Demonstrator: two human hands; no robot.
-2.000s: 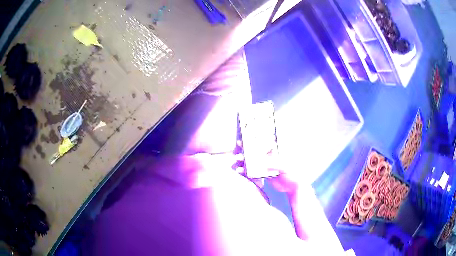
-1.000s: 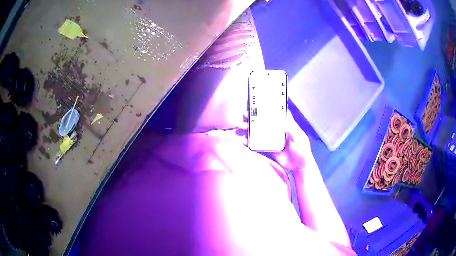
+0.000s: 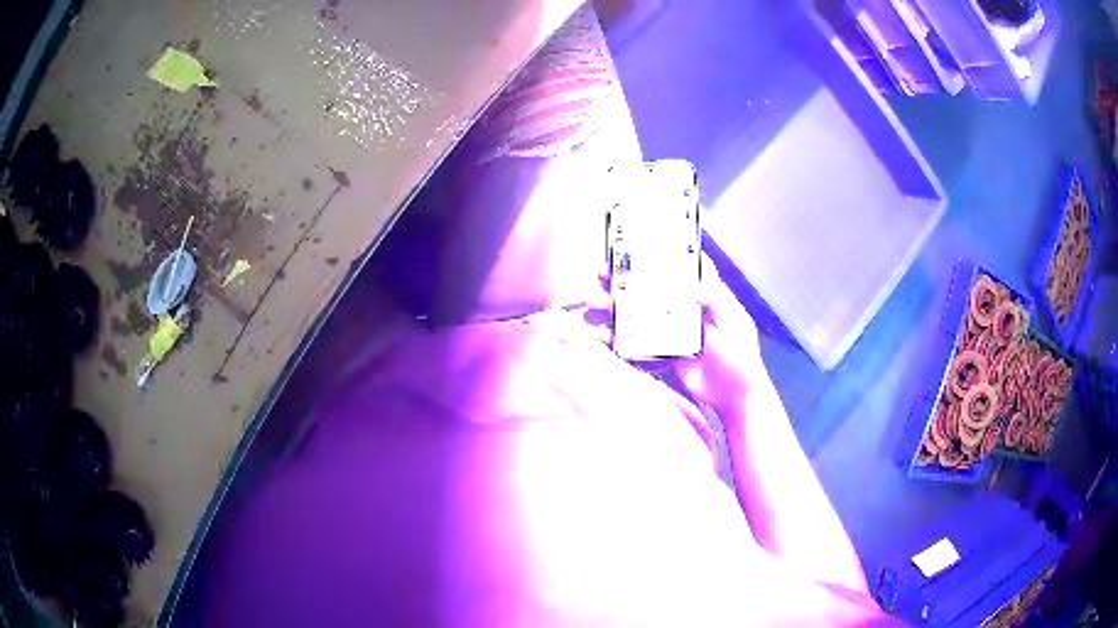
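Observation:
My right hand (image 3: 726, 351) comes up from the lower right and holds a mobile phone (image 3: 657, 260) upright in the picture, over my lap. The phone's screen is bright white with small dark marks too washed out to read. My left hand does not show. On the tan cardboard (image 3: 159, 478) at the left lies the small pointed tool, with a pale tip, white oval middle (image 3: 172, 282) and yellow end. Black spiky balls (image 3: 86, 460) are piled along the left edge.
A yellow scrap (image 3: 180, 70) lies at the cardboard's upper left. Right of my lap stands a large crate (image 3: 821, 227) with a pale, bright inside. Crates of orange-pink rings (image 3: 981, 405) stand at the right. A blue crate (image 3: 981, 564) with a white label is at the lower right.
Over the two seconds the view has shifted, and the phone appears higher and slightly farther right. It stays in my right hand. The blue stick-like tool at the top has left the view.

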